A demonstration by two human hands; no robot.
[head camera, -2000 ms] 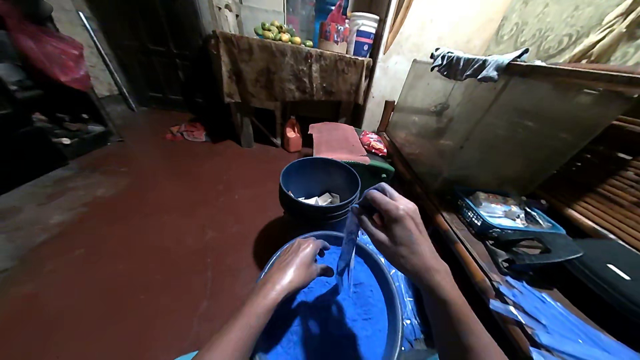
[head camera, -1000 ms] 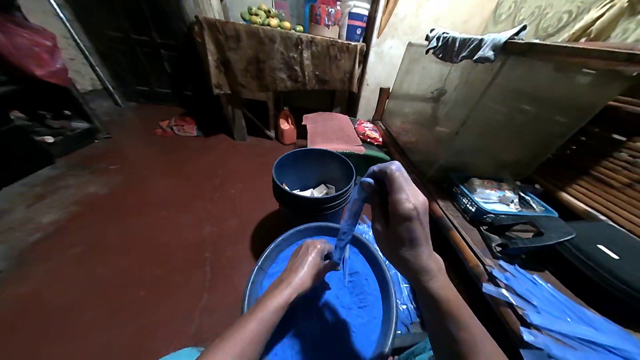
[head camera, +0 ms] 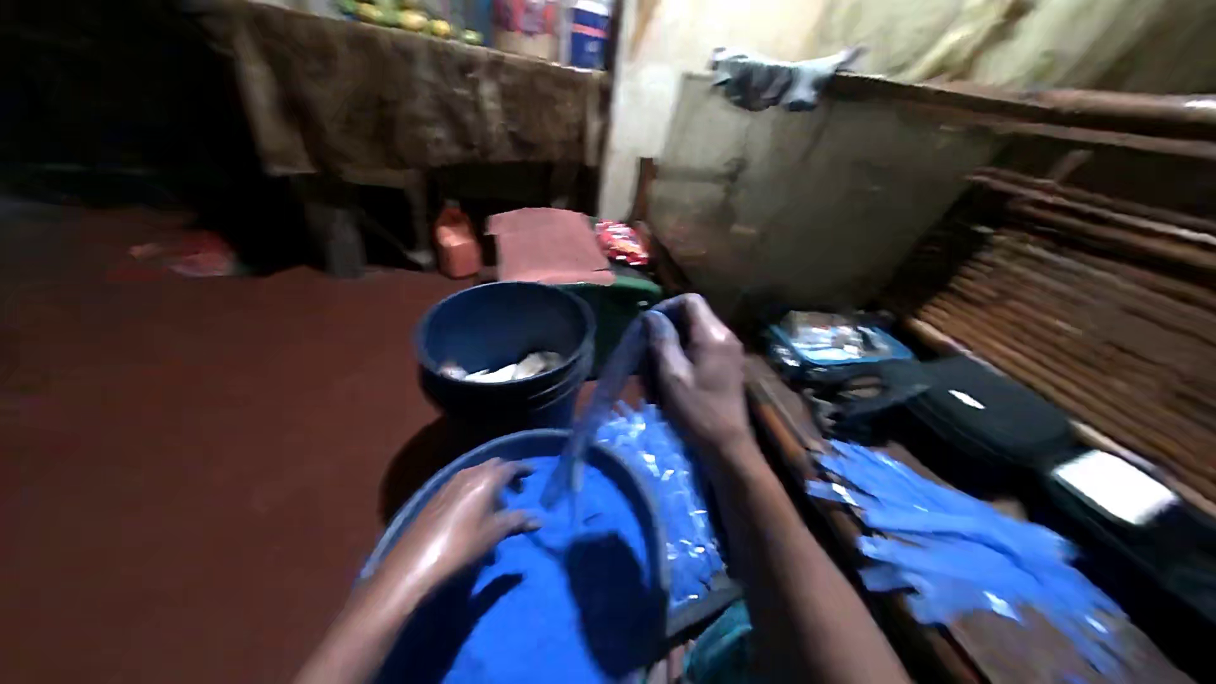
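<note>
My right hand (head camera: 698, 370) pinches the top of a narrow, clear plastic sleeve (head camera: 603, 404) that looks blue. The sleeve hangs slanting down over a round tub (head camera: 655, 532) of blue powder (head camera: 532, 617). My left hand (head camera: 470, 518) is over the tub's left side, fingers apart, left of the sleeve's lower end and holding nothing. Beside the tub on the right lies a heap of shiny blue-filled plastic sleeves (head camera: 674, 503). More flat blue strips (head camera: 959, 532) lie on the wooden bench. Blur hides the sleeve's exact contents.
Behind the tub stands a dark blue bucket (head camera: 503, 389) with pale pieces inside. A pink cloth (head camera: 551, 247), an orange container (head camera: 457, 244) and a cloth-covered table (head camera: 418, 95) are farther back. On the bench at right are a blue basket (head camera: 841, 344) and a black case (head camera: 988, 404).
One second ago my left hand was at the sleeve's lower part; now it is apart from it, to the left. My right hand still holds the top. The view has turned rightward.
</note>
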